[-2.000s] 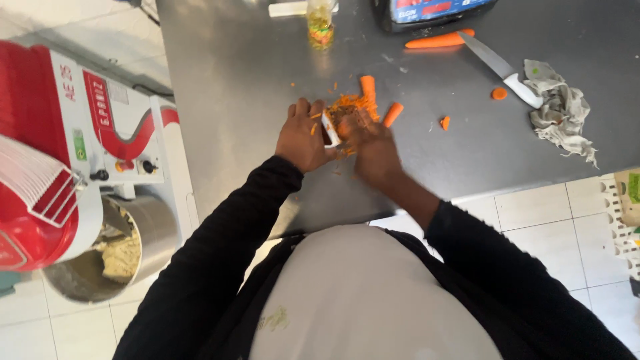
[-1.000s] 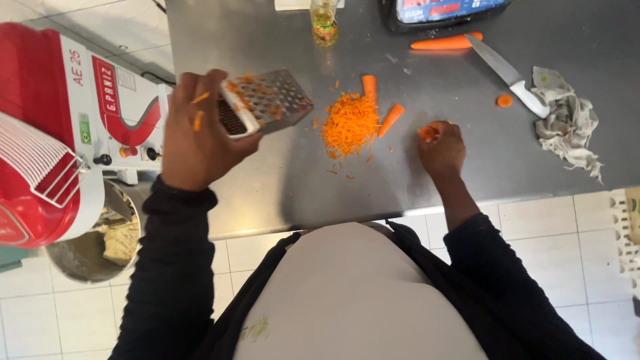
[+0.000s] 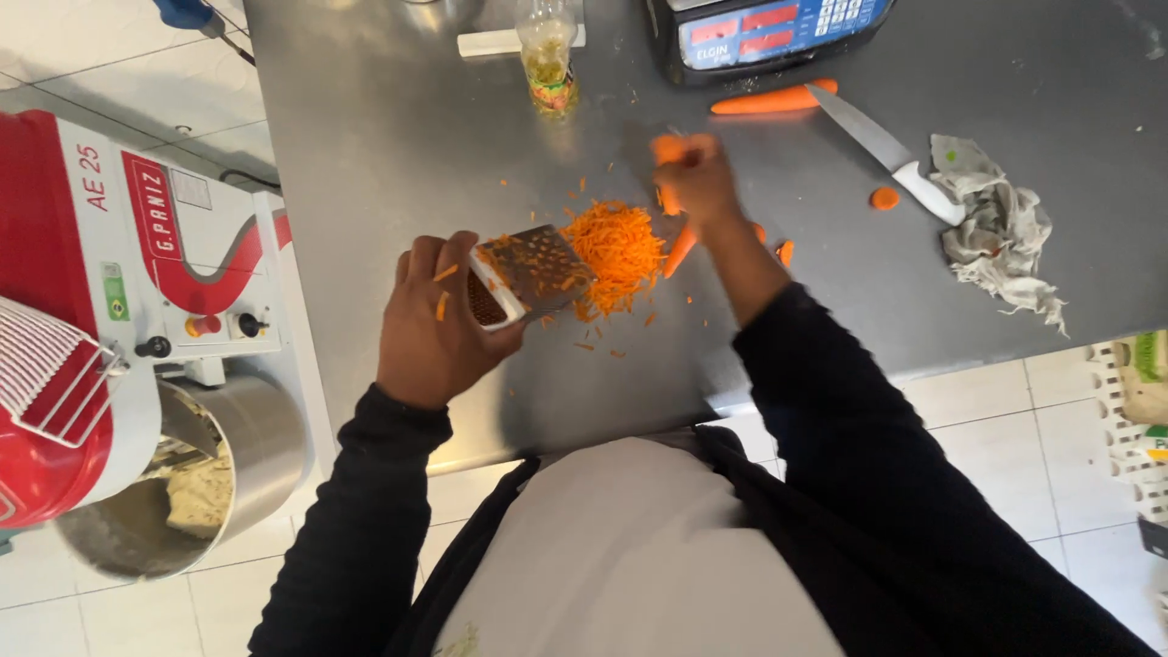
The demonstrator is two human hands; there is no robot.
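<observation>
My left hand (image 3: pixel 443 319) grips a metal box grater (image 3: pixel 538 269) by its white-rimmed end; the grater is tilted beside a heap of grated carrot (image 3: pixel 616 255), and orange shreds cling to it and to my fingers. Past the heap, my right hand (image 3: pixel 703 178), slightly blurred, holds a carrot piece (image 3: pixel 669 164) above the table. Beneath the right wrist lie cut carrot pieces (image 3: pixel 681 248), partly hidden. Farther back a long carrot (image 3: pixel 771 99) touches the tip of a white-handled knife (image 3: pixel 862 128). A carrot slice (image 3: pixel 884 198) lies near the blade.
A crumpled grey cloth (image 3: pixel 990 219) touches the knife handle on the right. A digital scale (image 3: pixel 785 36) and a plastic bottle (image 3: pixel 549 73) stand at the back. Left of the metal table (image 3: pixel 383 119) is a red and white mixer (image 3: pixel 182 237) with dough in its steel bowl (image 3: pixel 269 456).
The left hand has brought the grater from the left down beside the carrot heap. My right hand has moved away from my body and leftward with a carrot piece in it.
</observation>
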